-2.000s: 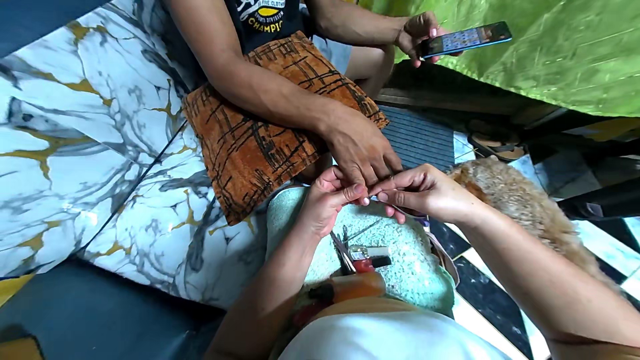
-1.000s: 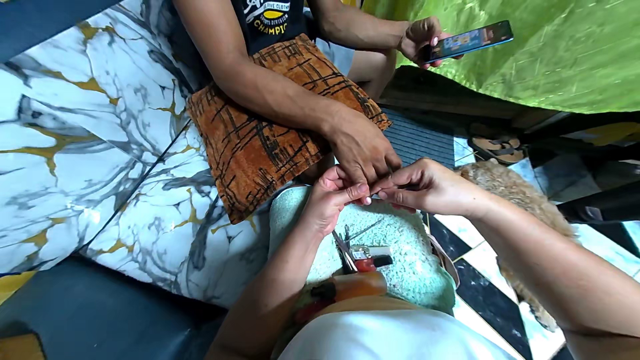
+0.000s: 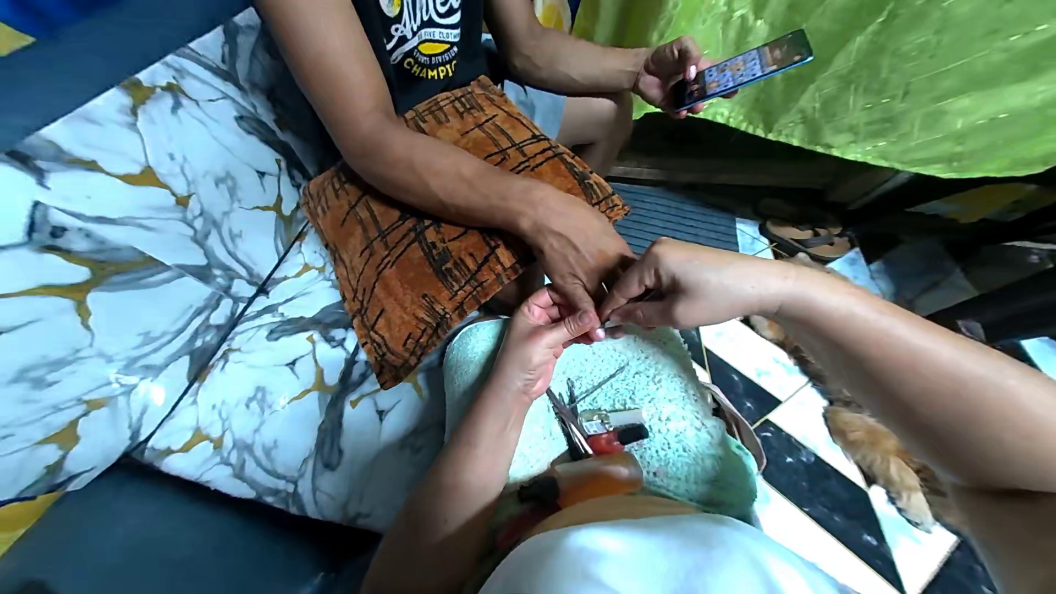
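Note:
My left hand [image 3: 542, 337] holds a fingertip of another person's hand [image 3: 577, 243] between thumb and fingers. Against the same fingers, my right hand [image 3: 660, 289] is pinched on a thin tool, mostly hidden by my fingers, so its kind cannot be told. Below our hands a pale green towel [image 3: 660, 388] covers my lap. On it lie metal nippers or scissors [image 3: 569, 425], a thin metal tool [image 3: 602, 383], a clear bottle with a pale cap [image 3: 612, 419] and a small red bottle with a black cap [image 3: 615, 440]. An orange bottle [image 3: 598, 478] lies nearer my body.
The other person's forearm rests on an orange-brown patterned cushion [image 3: 429, 239]; their other hand holds a smartphone [image 3: 747, 70]. A marble-patterned seat [image 3: 206, 264] is at left, a green curtain [image 3: 866, 82] at upper right. Sandals [image 3: 804, 238] and a furry brown animal [image 3: 883, 454] are on the floor at right.
My right hand has shifted slightly at the held fingers, its wrist now more raised. The furry animal at right has moved down, away from beside my right wrist.

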